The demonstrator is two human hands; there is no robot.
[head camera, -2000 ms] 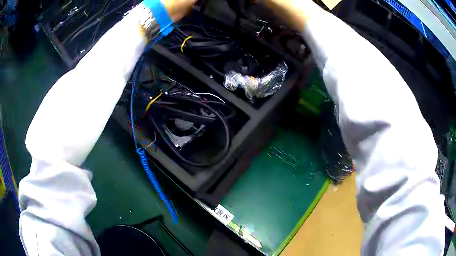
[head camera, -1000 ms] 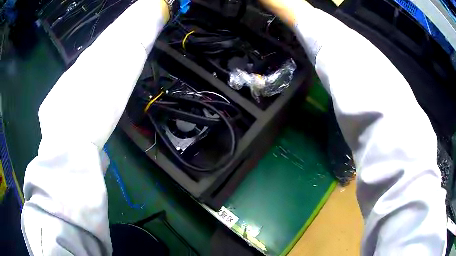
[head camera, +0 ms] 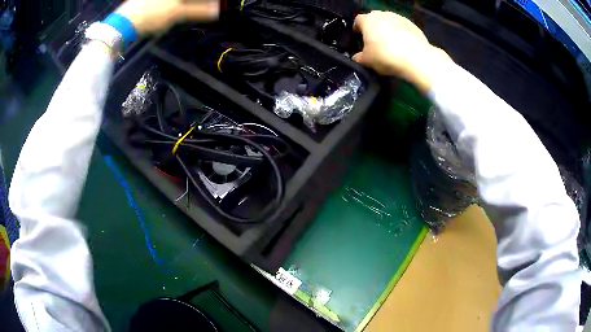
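A black foam tray (head camera: 311, 162) lies tilted across the green mat. Its near compartment holds a looped black cable (head camera: 280, 175) with a yellow tie, a unit with a round silver part (head camera: 223, 170) and clear wrap (head camera: 139, 96). The middle compartment holds dark cables and shiny clear wrap (head camera: 324, 107). My right hand (head camera: 392, 48) is at the tray's far right end, fingers bent over its edge; whether they grip it is unclear. My left hand (head camera: 165, 14) is blurred above the far left end, fingers extended, holding nothing visible.
Brown cardboard (head camera: 434, 279) lies at the lower right beside the green mat (head camera: 363, 227). A dark tub with a shiny bag (head camera: 444, 181) stands near my right forearm. A blue cord (head camera: 133, 201) hangs at left. A dark round object (head camera: 172, 316) is at the bottom.
My left hand has moved left and back into view. My right hand has come down into view at the tray's right end. The tray has shifted slightly left in view, and the near compartment's wrap is now uncovered.
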